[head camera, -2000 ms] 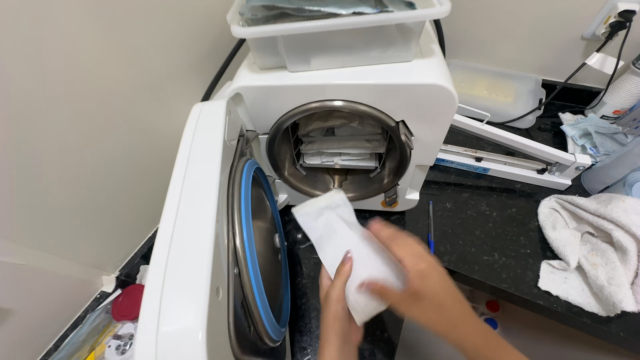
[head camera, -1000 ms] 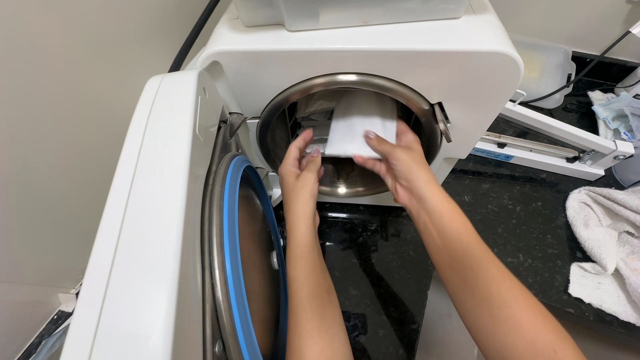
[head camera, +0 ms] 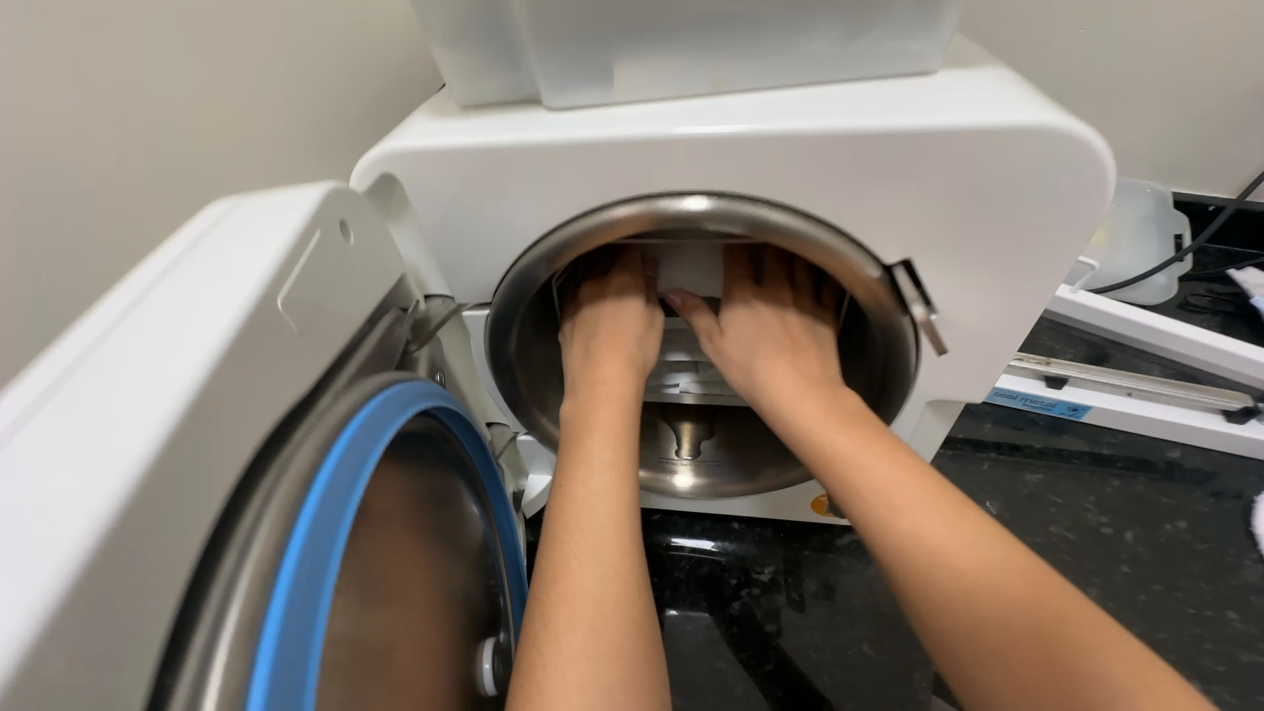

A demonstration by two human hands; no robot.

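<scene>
Both hands reach into the round steel chamber (head camera: 691,478) of a white tabletop autoclave (head camera: 750,158). On the chamber's left side is my left hand (head camera: 614,316), its fingertips in shadow at the edge of a white pouch (head camera: 689,269). My right hand (head camera: 775,326) is at the pouch's other side, thumb pointing left across its near end. How firmly either hand grips the pouch cannot be seen. Below the hands, more pouches (head camera: 686,378) lie stacked on a rack. The autoclave door (head camera: 341,513), with a blue gasket, stands open at the left.
A translucent plastic bin (head camera: 731,49) sits on top of the autoclave. To the right, on the black stone counter (head camera: 1066,553), are a white bar sealer (head camera: 1136,410), a clear container (head camera: 1141,242) and a black cable (head camera: 1195,242). A metal latch (head camera: 920,306) juts from the chamber's rim.
Both hands have moved from in front of the autoclave into its chamber, taking the white pouch in with them. The view has come closer to the opening.
</scene>
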